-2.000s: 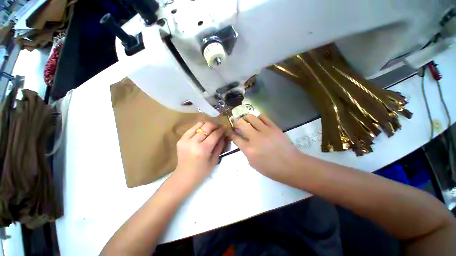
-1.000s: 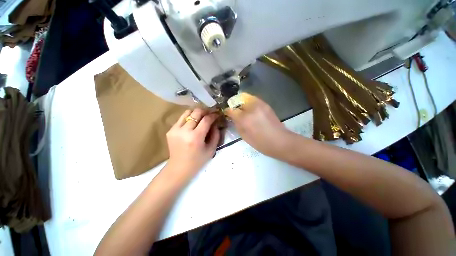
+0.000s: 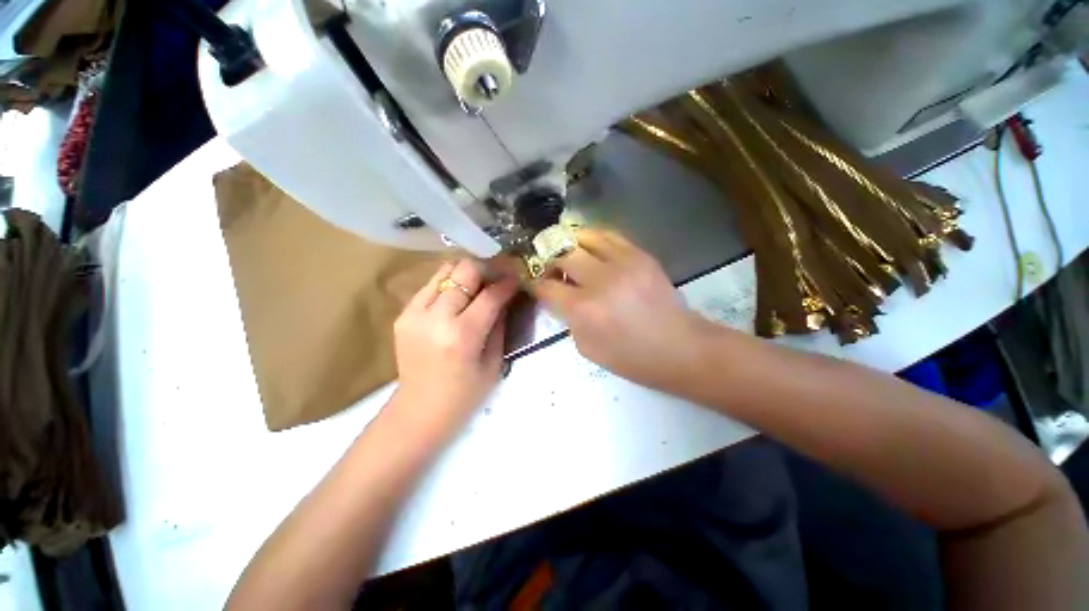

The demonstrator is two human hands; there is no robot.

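A flat tan-brown fabric panel point(image 3: 317, 316) lies on the white table left of and partly under the sewing machine head point(image 3: 317, 143). My left hand point(image 3: 448, 328), with a ring, pinches the panel's right edge just below the presser foot and needle area point(image 3: 540, 217). My right hand point(image 3: 621, 304) is beside it, fingertips at the foot, next to a small pale round part point(image 3: 554, 245). Its fingers are bent over the fabric edge; what they hold there is mostly hidden. A bit of darker brown material point(image 3: 521, 325) shows between the hands.
A fan of brown zippers with gold teeth point(image 3: 824, 227) lies under the machine arm at right. A red-handled tool point(image 3: 1025, 139) and cords lie at the right table end. Brown pieces point(image 3: 42, 382) hang at far left. The white table edge point(image 3: 573, 516) runs above my dark apron point(image 3: 645, 537).
The view has shifted, moving the machine head left and up in the picture. Both hands remain at the presser foot; my right fingers shifted slightly. The panel lies much as before.
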